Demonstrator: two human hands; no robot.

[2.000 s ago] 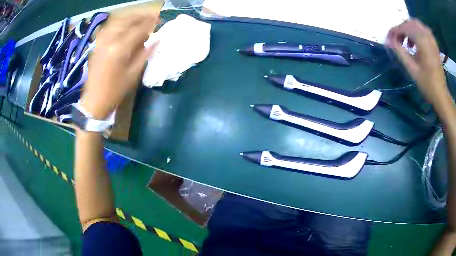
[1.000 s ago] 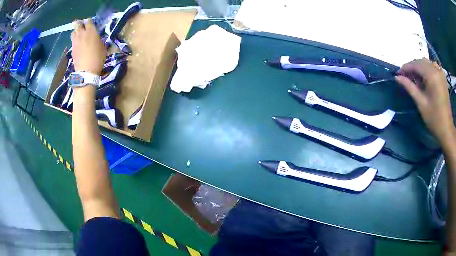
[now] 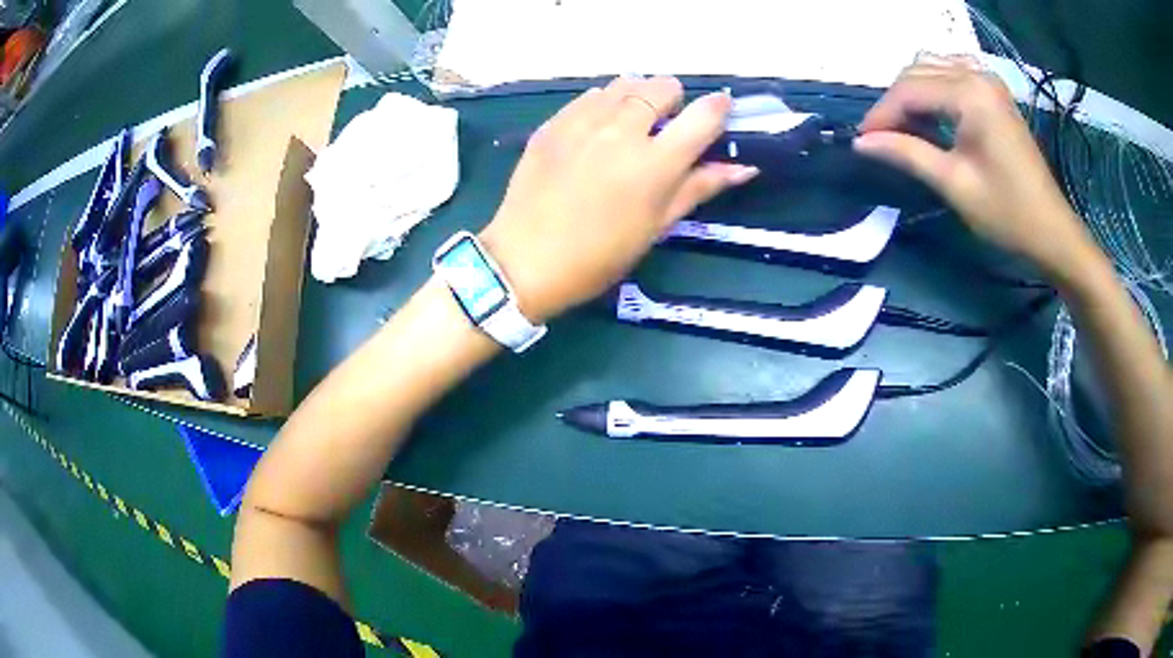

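My left hand is closed around the farthest pen, black and white, and hides its front part. My right hand pinches a thin strand at that pen's rear end; whether it is cable or filament is unclear. Three more pens lie in a row nearer me: one with its tip hidden by my left hand, a middle one with its tip also hidden, and the nearest one, whose dark tip points left. Black cables run right from the rears of the two nearest.
An open cardboard tray at the left holds several pens. A crumpled white cloth lies beside it. A white board is at the far side. Clear filament coils lie at the right. A box with clear plastic stands below the bench edge.
My left hand has moved right from the tray onto the farthest pen. My right hand stays at that pen's rear. A pen in the tray lies separately near its far edge. The view has shifted.
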